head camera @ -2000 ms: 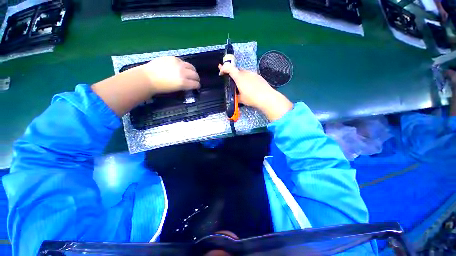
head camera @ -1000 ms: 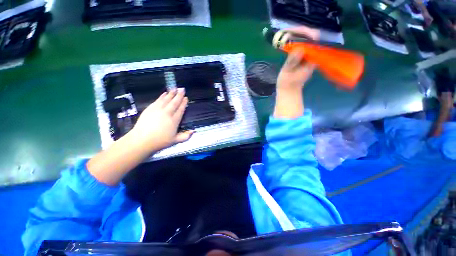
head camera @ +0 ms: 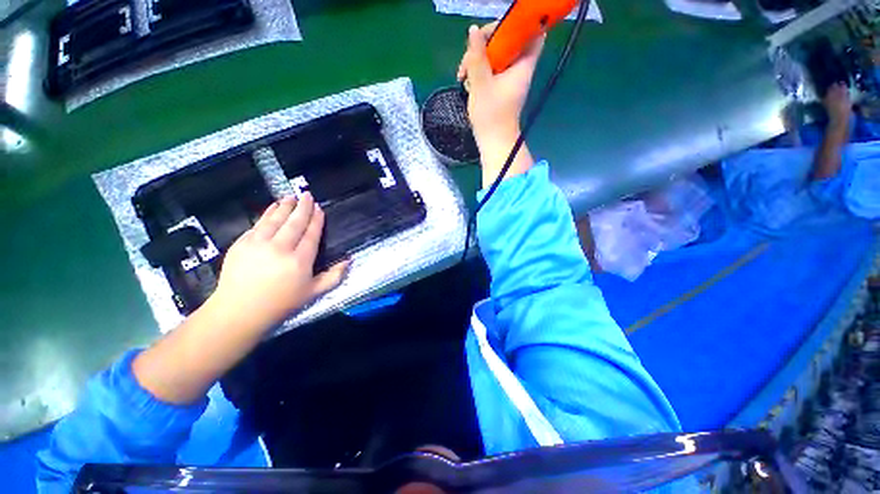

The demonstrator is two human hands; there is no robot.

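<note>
A black plastic unit (head camera: 338, 154) lies tilted on a silvery foam sheet (head camera: 439, 207) on the green bench. It has a grey centre strip (head camera: 270, 174) and small white bracket-shaped pieces (head camera: 382, 168). My left hand (head camera: 275, 256) lies flat on the unit's lower middle, fingers slightly spread, holding nothing. My right hand (head camera: 502, 82) is raised beyond the unit's right end, closed around the orange electric screwdriver (head camera: 521, 34). The screwdriver's far end is cut off by the top edge. A round dark screw dish (head camera: 451, 123) sits left of my right wrist, partly hidden.
Another black unit (head camera: 183, 34) on foam lies at the upper left. More foam sheets show along the top edge. The black driver cable (head camera: 526, 130) runs down past my right forearm. Clear plastic bags (head camera: 627, 236) and another person's arm (head camera: 832, 130) are at the right.
My left hand has moved from gripping over the unit to resting flat on it. My right hand has lifted the screwdriver off the unit, towards the upper right. The view has turned.
</note>
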